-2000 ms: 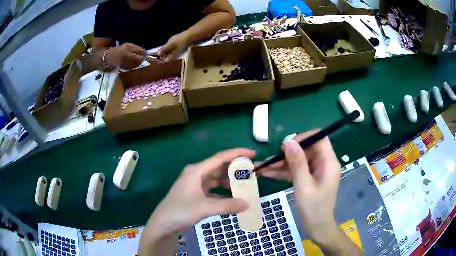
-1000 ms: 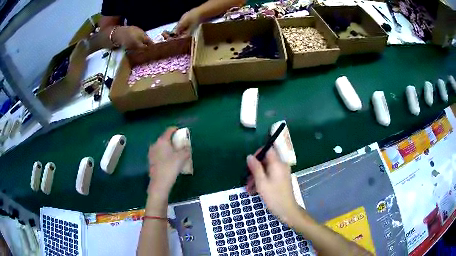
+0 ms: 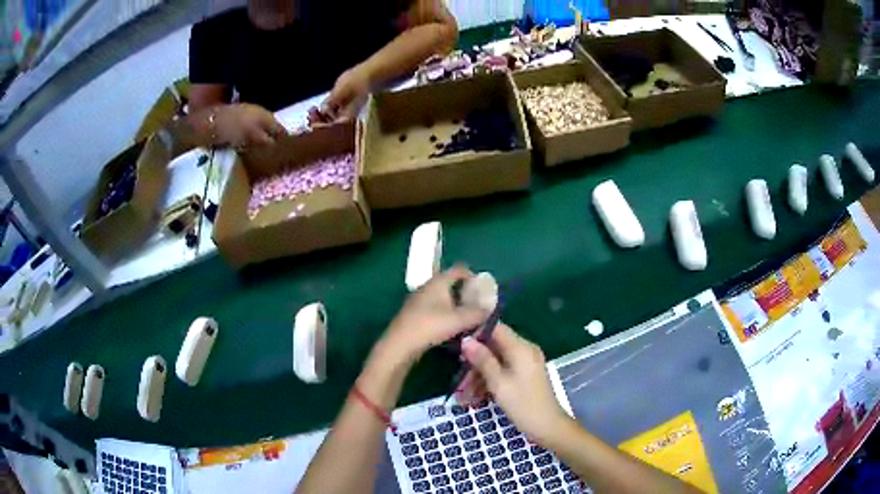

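My left hand [image 3: 425,316] holds a white housing [image 3: 481,289] above the near part of the green belt. The hand is blurred and covers most of the housing; its rounded end shows. My right hand [image 3: 516,378] is just below and right of it, gripping dark tweezers [image 3: 457,378] that point down. Their tip is at the top edge of the label sheet [image 3: 439,450], which has rows of small black labels. Whether the tip carries a label is too small to tell. Another housing [image 3: 310,343] with a dark mark at its top lies on the belt to the left.
The green conveyor belt [image 3: 540,232] crosses the view, with several housings at left and right. Beyond it stand open cardboard boxes [image 3: 294,232] of pink, black and beige parts. A person [image 3: 289,68] works behind them. Printed sheets [image 3: 782,386] cover the near ledge.
The labelled housing my left hand held earlier now lies on the belt at left. My left hand has moved right and taken another housing. My right hand has turned the tweezers down toward the label sheet.
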